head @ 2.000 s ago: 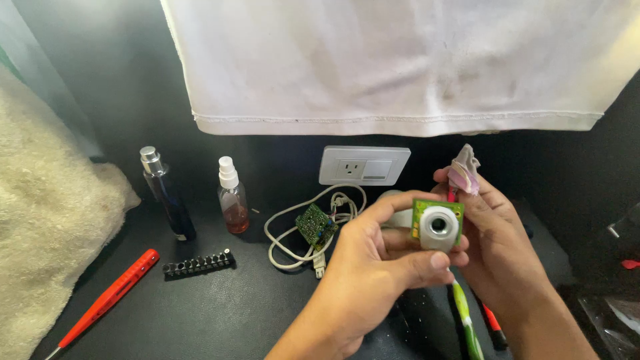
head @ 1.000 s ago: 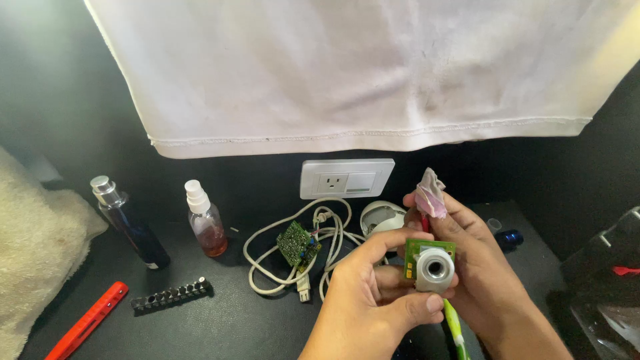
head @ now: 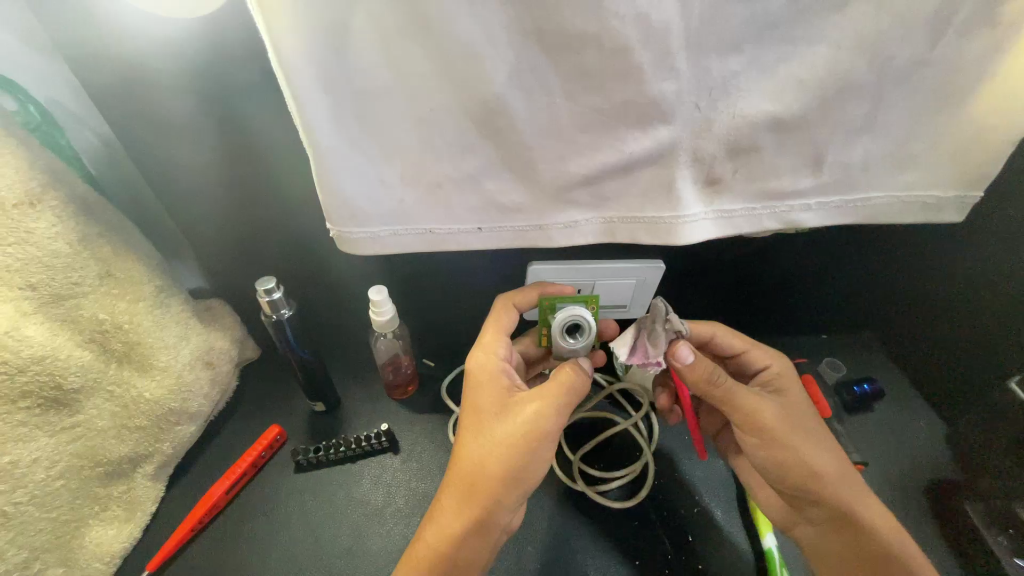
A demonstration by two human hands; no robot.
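My left hand (head: 524, 384) grips a small green circuit board (head: 546, 310) that carries a round silver-grey lens housing (head: 574, 330), its opening facing up toward the camera. Just to the right, my right hand (head: 740, 400) pinches a thin red stick-like tool (head: 690, 416) together with a crumpled pinkish-grey cloth scrap (head: 650, 338) at the tool's upper end. The cloth and the board are apart. Behind and below my left hand lies a coiled beige cable (head: 612, 504), partly hidden by that hand.
A red-handled screwdriver (head: 220, 492), a black bit holder (head: 344, 450), a dark bottle (head: 300, 352) and a small spray bottle (head: 396, 352) stand or lie left. A wall outlet plate (head: 652, 276) is behind; white fabric (head: 560, 144) hangs above. Right are a dark blue object (head: 860, 394) and a green-white handle (head: 766, 536).
My hands have moved apart. The cloth and red tool, earlier just behind the board, are now to its right in my right hand. My left hand still holds the board.
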